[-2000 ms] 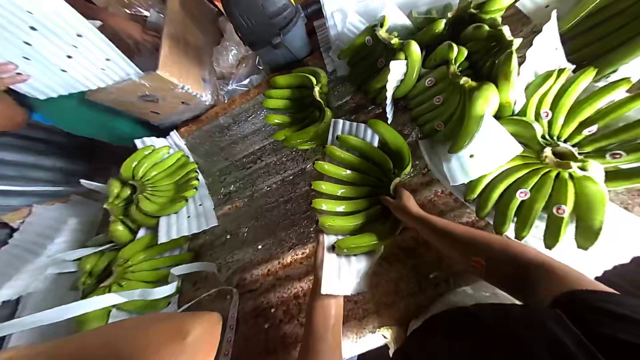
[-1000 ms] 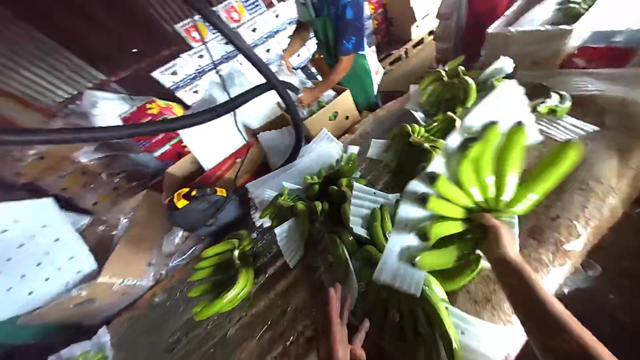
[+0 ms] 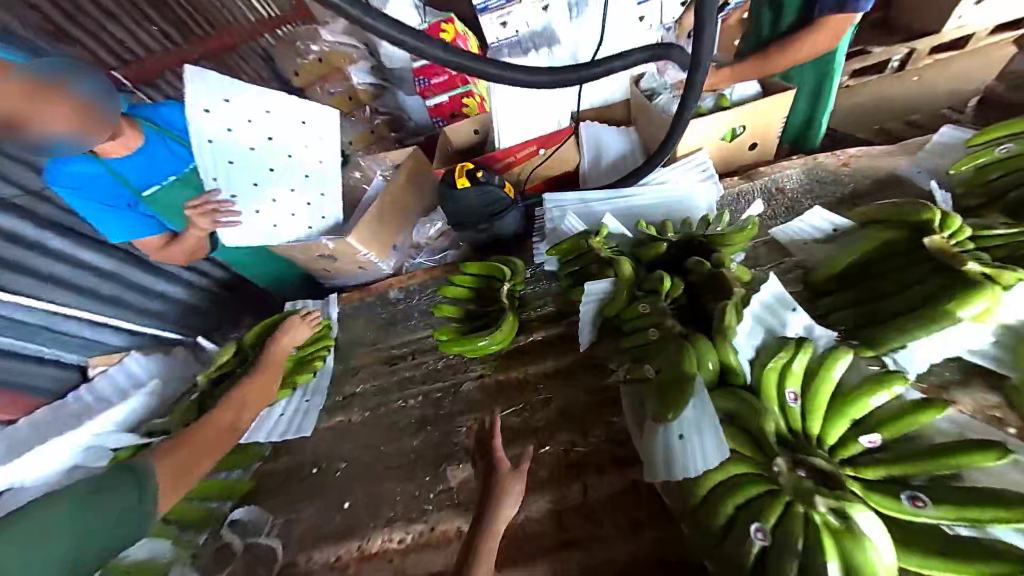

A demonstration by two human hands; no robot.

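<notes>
My left hand [image 3: 500, 472] is over the wet dark wooden table [image 3: 400, 448], fingers apart and holding nothing. My right hand is out of view. Ahead of my left hand lies a hand of green bananas [image 3: 478, 308], not touching it. To the right are banana clusters [image 3: 664, 344] with white foam sheets [image 3: 680, 432] tucked among them. At the lower right, stickered green bananas [image 3: 808, 472] spread out in a ring.
At the left, a co-worker's hand [image 3: 296, 328] rests on green bananas on a foam sheet. Another person holds up a perforated white sheet [image 3: 264, 160]. Cardboard boxes [image 3: 712, 128], a dark bag [image 3: 480, 200] and a black hose [image 3: 512, 72] stand or hang beyond the table.
My right hand, earlier gripping green bananas with a foam sheet beside them, has left the view. My left hand still shows, empty. A green-sleeved arm now reaches in at the left. The view has shifted strongly.
</notes>
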